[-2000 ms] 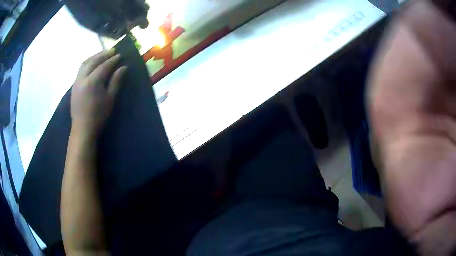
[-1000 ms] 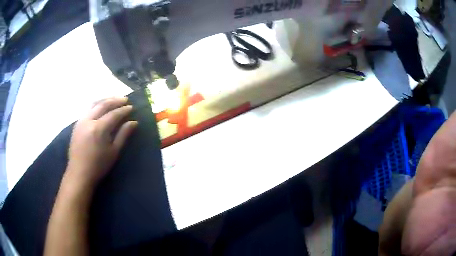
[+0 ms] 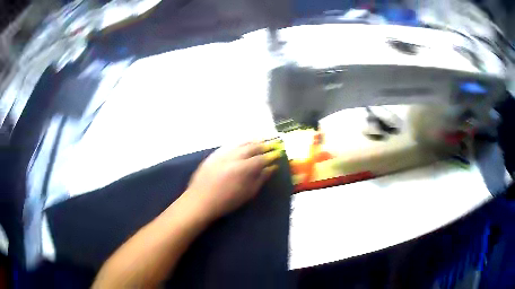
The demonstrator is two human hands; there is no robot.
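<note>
A large dark garment panel (image 3: 248, 226) lies on the white sewing table and hangs over its front edge. Its upper right corner reaches the needle area under the left end of the sewing machine head (image 3: 389, 87). My left hand (image 3: 234, 175) lies flat on the panel, fingertips at its right edge just in front of the needle area, lit yellow. It presses the cloth rather than gripping it. The presser foot and needle are too blurred to make out. My right hand is out of the picture.
Red-orange tape (image 3: 333, 180) marks the cream machine bed. Black-handled scissors (image 3: 382, 124) lie under the machine arm. A blue display (image 3: 472, 87) glows at the right of the head. A blue basket (image 3: 466, 251) stands below the table at right. More dark cloth (image 3: 192, 22) lies beyond the table.
The view has swung left and up, so the machine and panel appear further right. My right hand has left the picture. My left hand stays on the panel near the needle area.
</note>
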